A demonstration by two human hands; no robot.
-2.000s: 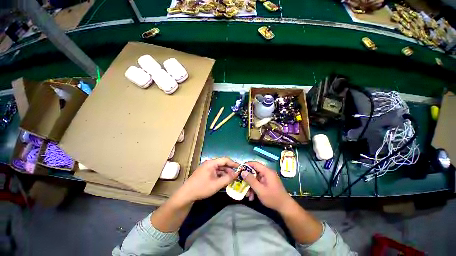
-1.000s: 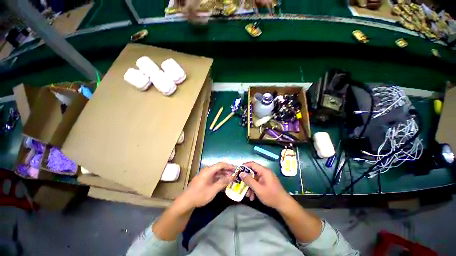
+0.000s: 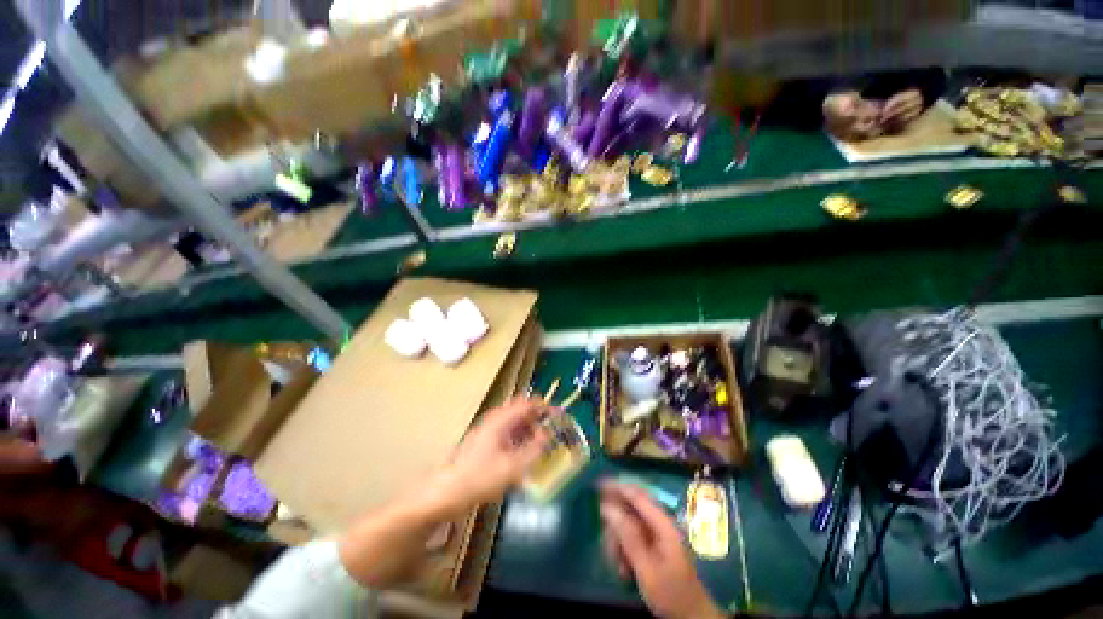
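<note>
My left hand (image 3: 506, 450) is raised over the right edge of the cardboard stack and holds a blurred open case half (image 3: 554, 469) with a yellowish inside and a pale rim. My right hand (image 3: 639, 532) is apart from it, lower and to the right over the green bench, fingers bent and blurred; I see nothing clear in it. A second open case half (image 3: 706, 520) with a yellow-orange centre lies on the bench right of my right hand. Thin wires show blurred near the held case.
Cardboard sheets (image 3: 381, 405) carry several white cases (image 3: 450, 348). A parts box (image 3: 613, 435) stands mid-bench, a black unit (image 3: 786, 363) and tangled white cables (image 3: 986, 423) right of it. A white case (image 3: 796, 472) lies near black cords. Another person's hands (image 3: 873, 114) show beyond the conveyor.
The view has tilted up, showing purple and blue cylinders beyond the conveyor. My hands have parted; the left has moved up and left with the case half, and the right has let go of it.
</note>
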